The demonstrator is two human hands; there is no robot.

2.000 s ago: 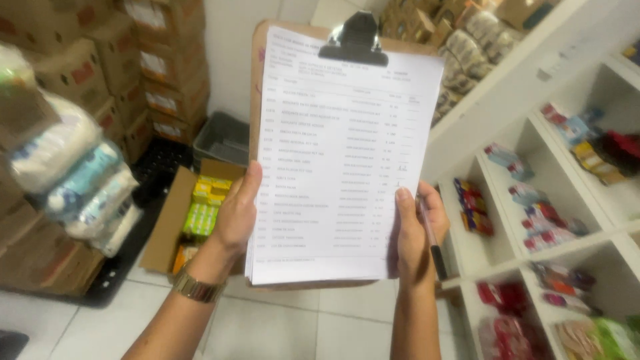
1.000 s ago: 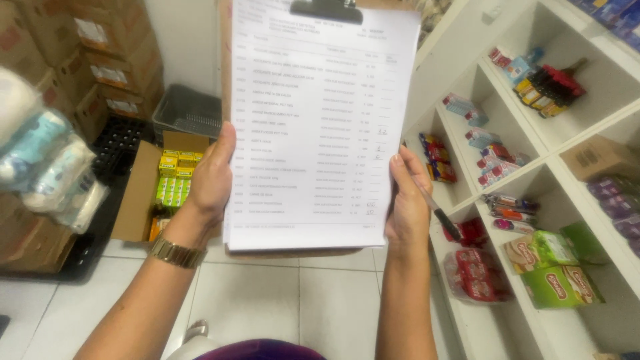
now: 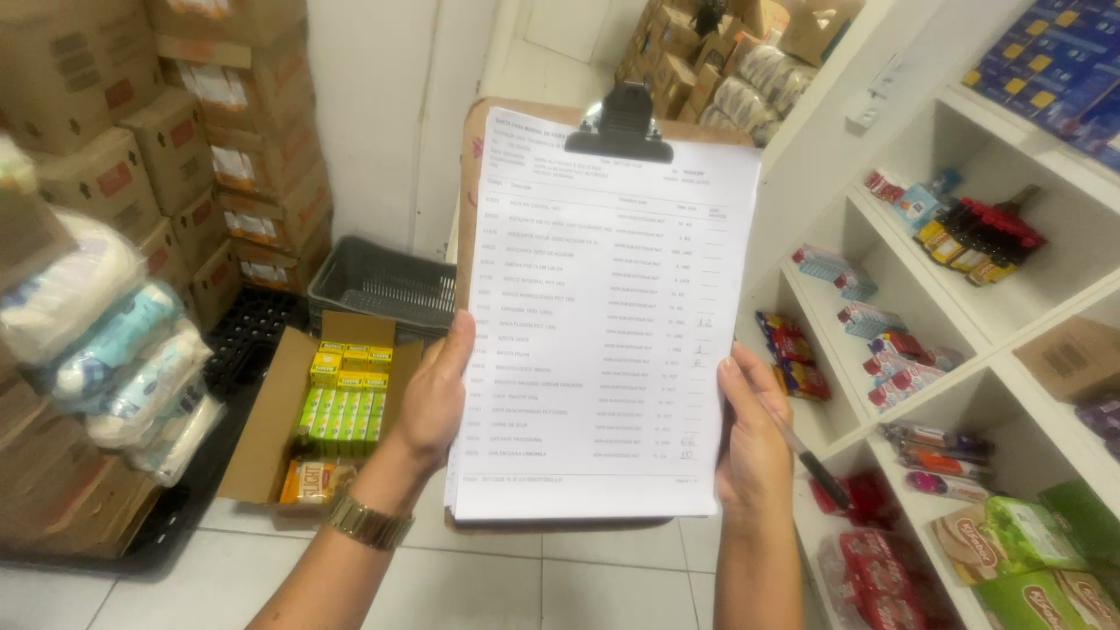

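A brown clipboard (image 3: 473, 201) with a black metal clip (image 3: 621, 127) bears a stack of printed sheets (image 3: 595, 332), a list with some handwritten figures at its right side. My left hand (image 3: 437, 385) grips the clipboard's left edge, thumb on the front, with a gold-coloured watch on the wrist. My right hand (image 3: 754, 420) grips the right edge; a dark pen (image 3: 809, 455) is also held between its fingers, pointing down to the right. The fingers behind the board are hidden.
An open carton (image 3: 262, 429) of yellow and green boxes stands on the tiled floor beside a grey plastic crate (image 3: 376, 289). Stacked cartons (image 3: 262, 157) and plastic-wrapped packs (image 3: 122, 350) stand at left. White shelves (image 3: 954, 332) with packaged goods fill the right; more cartons lie behind.
The clipboard sat higher in view one second ago, its clip partly cut off; now the whole clip shows. Both hands keep their hold on the board, and the pen stays in my right hand.
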